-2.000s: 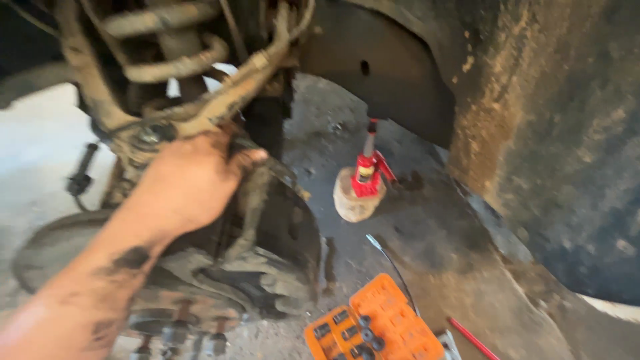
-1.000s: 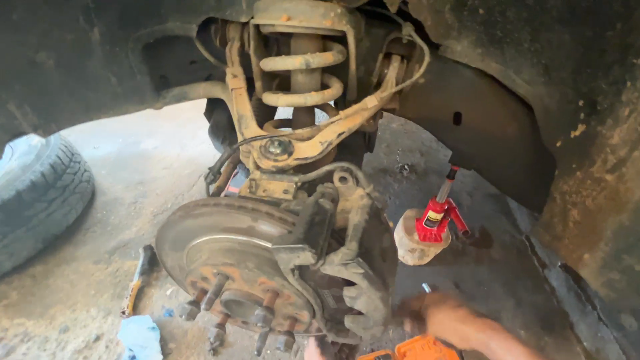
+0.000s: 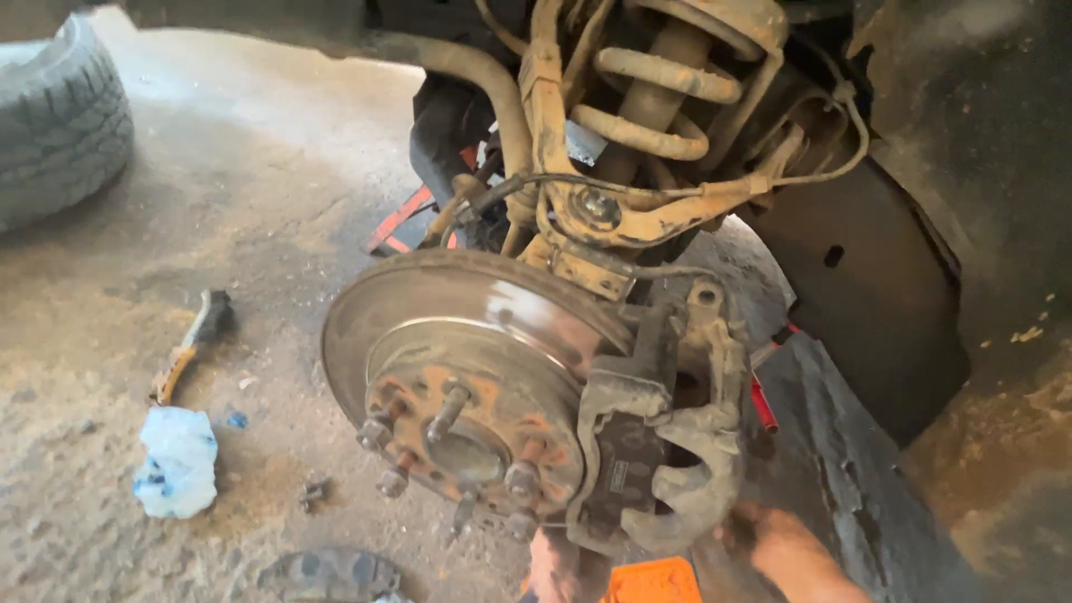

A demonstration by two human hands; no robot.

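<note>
A brake disc [image 3: 469,335] with rusty wheel studs fills the middle, and a brake caliper [image 3: 712,469] with a brake pad [image 3: 620,477] sits at its right edge. My right hand [image 3: 758,532] is at the lower right, beside the caliper's lower end, its fingertips partly hidden behind it. My left hand [image 3: 554,561] shows only in part below the disc; its fingers are out of sight. Just under the caliper, between the hands, lies an orange tool case [image 3: 653,582]. Above the disc are the upper control arm [image 3: 653,226] and a coil spring [image 3: 641,134].
A tyre [image 3: 59,134] lies at upper left. On the floor are a wire brush or similar handled tool [image 3: 188,347], a blue-white cloth [image 3: 176,461] and a loose brake pad [image 3: 331,574]. A red jack handle or tool [image 3: 764,406] shows behind the caliper; a red stand [image 3: 402,222] is behind the disc.
The hand that was on the control arm two seconds ago is off it. Both hands are now low, near the caliper and below the disc. The view has shifted strongly.
</note>
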